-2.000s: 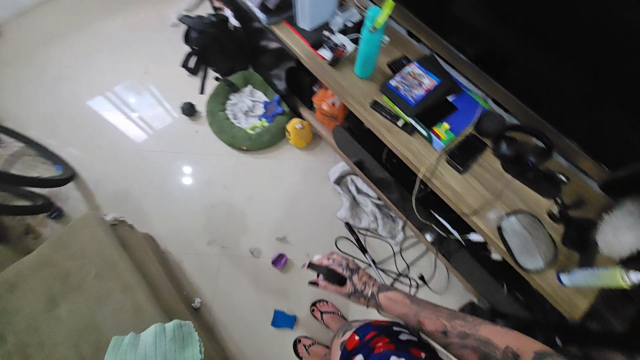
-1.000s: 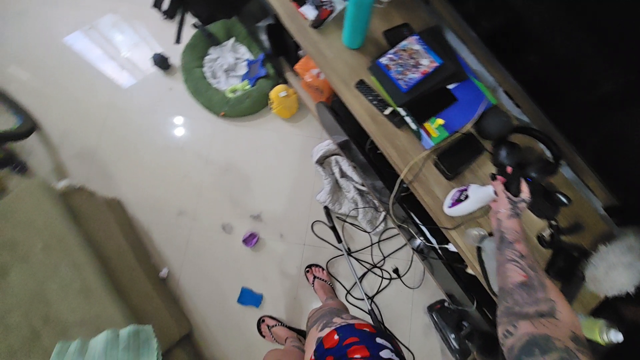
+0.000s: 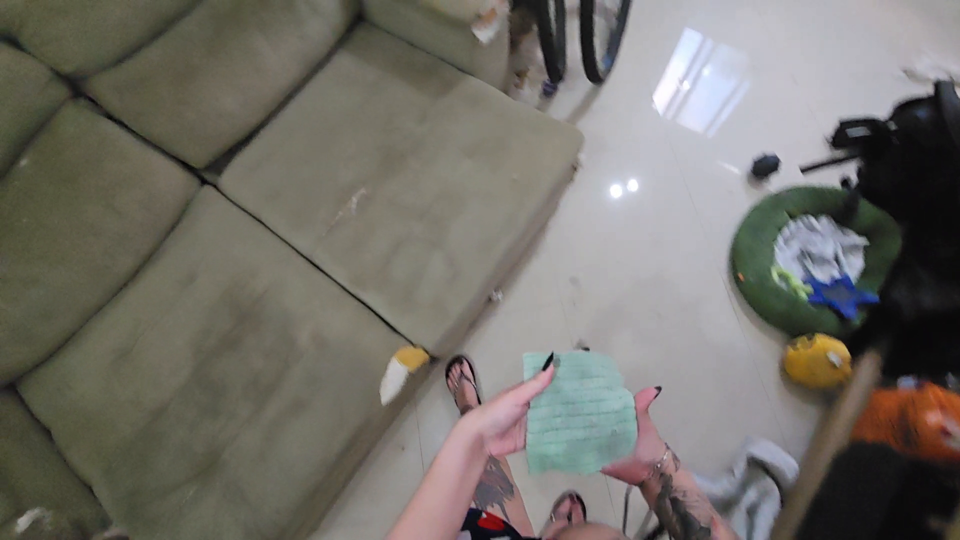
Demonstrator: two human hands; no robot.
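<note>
A light green ribbed cloth [image 3: 579, 412] is held up between both hands, above the floor near my feet. My left hand [image 3: 510, 416] grips its left side, the thumb lying on top and the fingers underneath. My right hand [image 3: 641, 446] supports the cloth's right and lower right edge, its thumb raised beside the edge and its fingers hidden behind the fabric. The tattooed forearm belongs to my right hand. Flip-flops are on my feet below, one on each side of the left forearm and the cloth.
A stained green sofa [image 3: 405, 172] fills the left, with a torn, foam-showing spot [image 3: 405, 371] at its front edge. On the right are a round green pet bed [image 3: 765, 300], a yellow toy [image 3: 817, 361], an orange item [image 3: 911, 420], a black bag [image 3: 915, 150] and a grey cloth [image 3: 757, 480]. Bicycle wheels stand behind.
The view has swung left toward the sofa. My right hand has left the white and purple object at the wooden shelf, and both hands now hold the green cloth.
</note>
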